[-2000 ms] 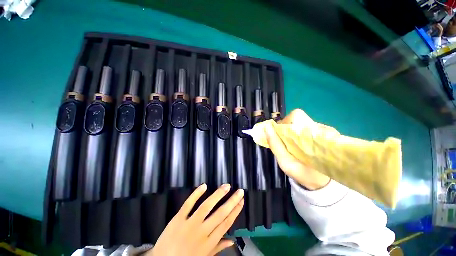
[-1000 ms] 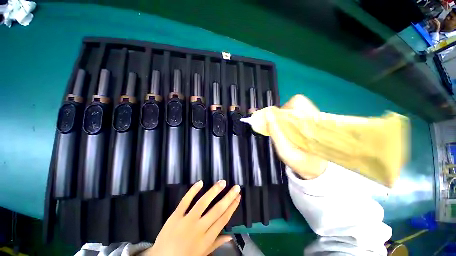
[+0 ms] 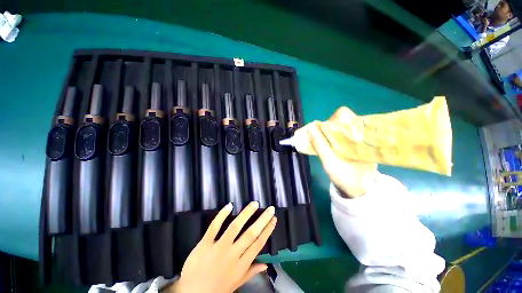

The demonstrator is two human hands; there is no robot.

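Several glossy black handle housings (image 3: 182, 174) lie side by side in the slots of the black ribbed parts tray (image 3: 109, 254), each with a copper ring and an oval recess facing up. My right hand (image 3: 346, 163) is closed around the yellow glue tube (image 3: 395, 136). Its white pointed nozzle is at the oval recess of the second housing from the right; contact cannot be told. My left hand (image 3: 229, 252) lies with fingers spread over the tray's lower part, fingertips by the lower ends of the housings, holding nothing.
A crumpled white wipe (image 3: 8, 26) lies on the green bench (image 3: 34, 86) at the upper left. A dark green raised shelf edge crosses the top and upper right. Another person (image 3: 497, 35) is at the far upper right. A round brown object (image 3: 452, 281) is at the lower right.
The nozzle has moved one housing to the right, from the third from the right to the second. The tray sits further left in view. My left hand stays over the tray's lower part.
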